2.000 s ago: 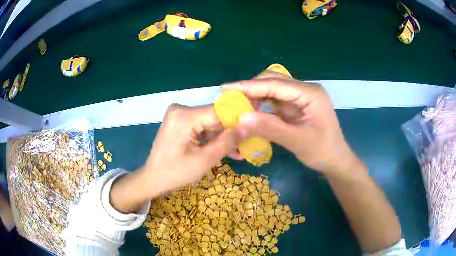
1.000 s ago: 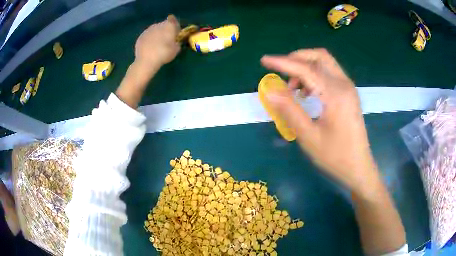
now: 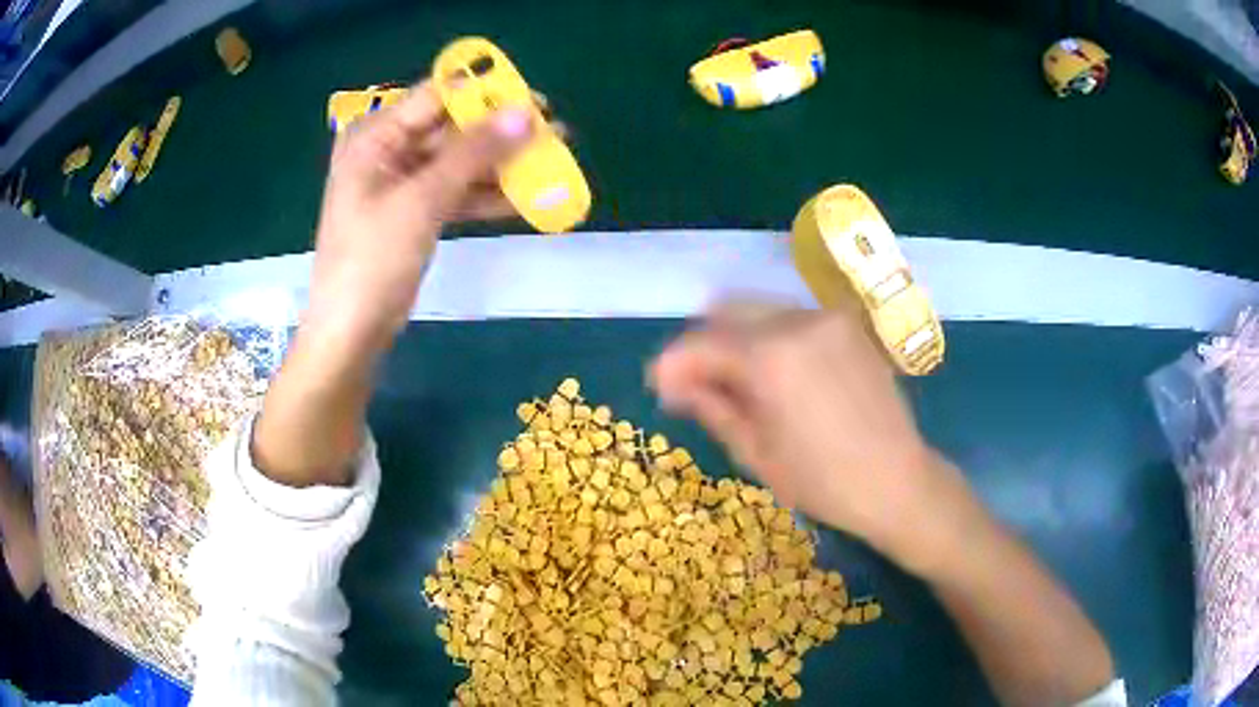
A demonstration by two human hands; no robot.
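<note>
My left hand (image 3: 394, 194) is raised over the belt and holds a flat yellow base plate (image 3: 548, 187) between thumb and fingers, with its slots showing. My right hand (image 3: 815, 421) is blurred above the upper right side of the pile of small yellow-tan inserts (image 3: 621, 566). Its fingers are bent close together, and I cannot tell if they hold a piece. A thick stack of yellow base plates (image 3: 884, 283) rests tilted across the pale rail, just beyond my right hand, which hides its lower left side.
Marked yellow body shells (image 3: 762, 72) and other yellow parts lie on the green belt (image 3: 635, 152) beyond the rail (image 3: 608, 269). A clear bag of tan bits (image 3: 124, 483) is at left, a bag of pinkish pieces (image 3: 1222, 483) at right. Part of a person (image 3: 49, 642) shows at lower left.
My left hand has come back from farther over the belt and now shows a base plate. My right hand has moved down toward the pile, away from the yellow part. The belt parts have shifted, mostly right.
</note>
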